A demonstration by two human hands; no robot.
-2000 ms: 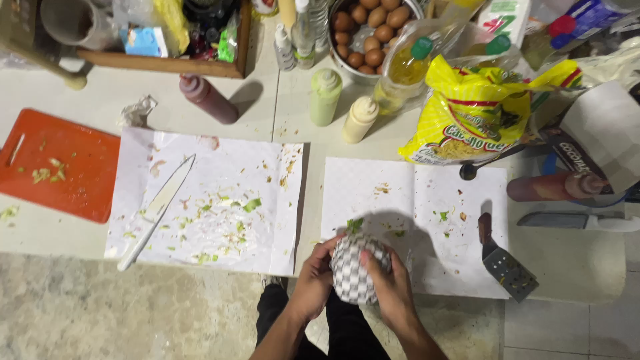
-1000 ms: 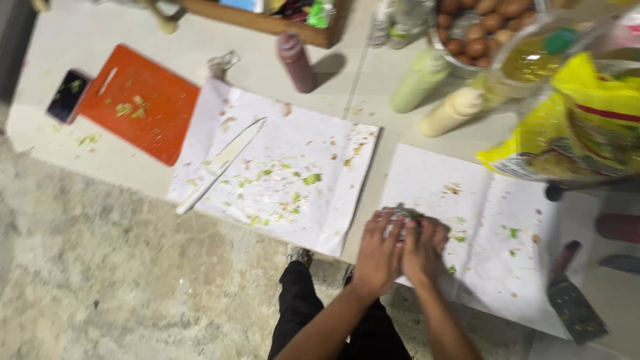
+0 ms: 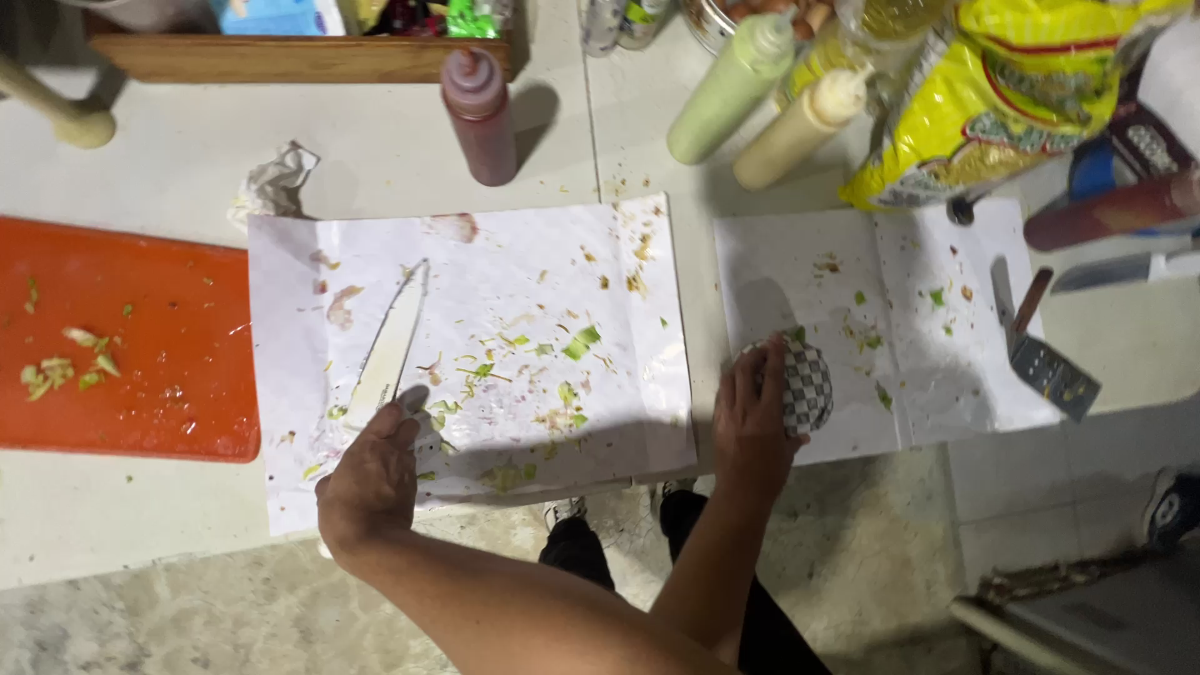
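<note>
Both forearms cross, the right over the left. My left hand [image 3: 755, 408] holds a round bundle wrapped in black-and-white checkered paper [image 3: 808, 386] at the left edge of the right white sheet [image 3: 806, 244]; a bit of green shows at its top. Over on the left white sheet [image 3: 525, 272], my right hand [image 3: 375, 469] is closed around the handle of a kitchen knife [image 3: 389, 347]. The blade points up and slightly right, lying flat or close to the sheet. Most of the handle is hidden by the hand. Scraps of greens are scattered on both sheets.
An orange cutting board [image 3: 141, 281] lies left, a crumpled paper [image 3: 274, 183] above it. Red [image 3: 480, 122], green [image 3: 731, 89] and cream [image 3: 797, 131] squeeze bottles stand behind. A yellow bag [image 3: 1012, 94], a slotted spatula [image 3: 1050, 375] and another knife [image 3: 1116, 272] are right.
Both hands were together on the bundle. My right hand has left it, crossed to the left and taken hold of the knife; my left hand stays on the bundle.
</note>
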